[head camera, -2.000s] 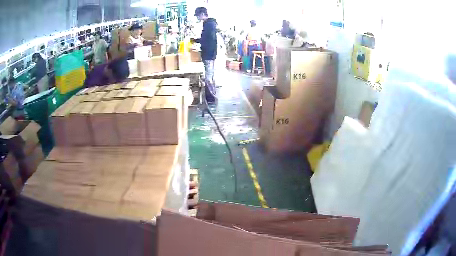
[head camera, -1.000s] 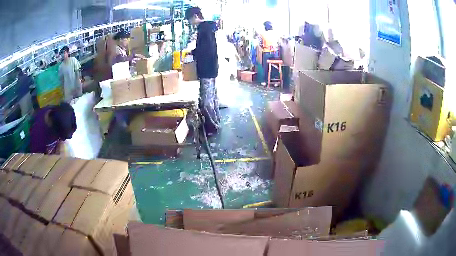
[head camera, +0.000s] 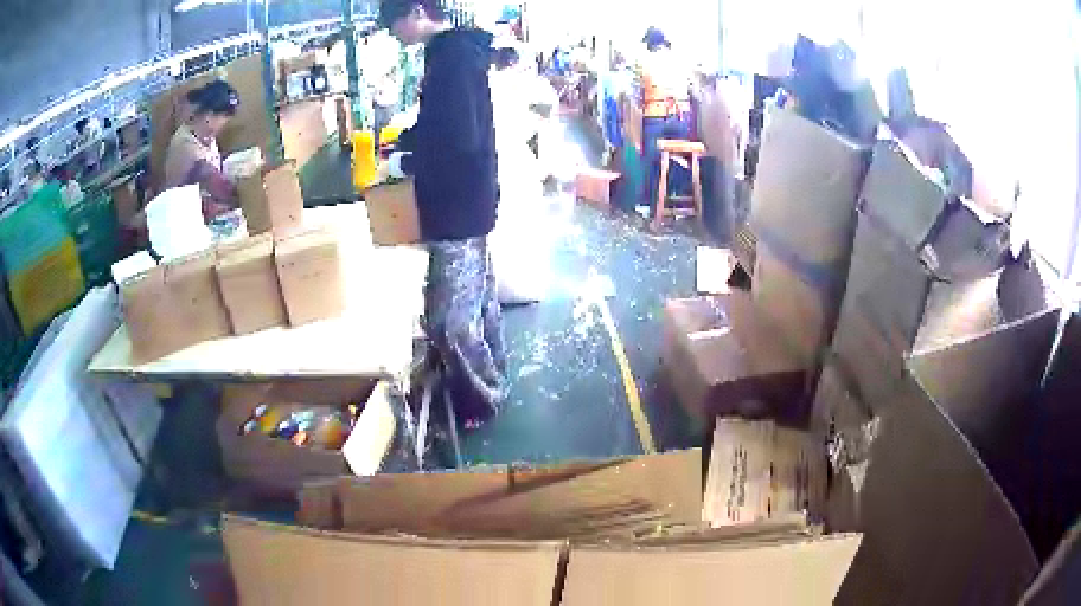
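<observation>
A stack of brown flat cartons lies across the bottom of the view, right in front of me. Its front panel has a dark vertical gap near the middle. More layered cardboard shows just behind it, with edges visible. Neither of my hands is in the picture, so how the cartons are held is hidden.
A person in dark clothes stands at a white-topped table bearing small boxes. An open box sits below it. Another person is behind the table. Large cartons line the right side. A wooden stool stands farther back.
The view has moved forward down the aisle. The standing person, table and right-hand cartons are nearer. The pile of boxes at left has left the view. The flat cartons remain in front of me.
</observation>
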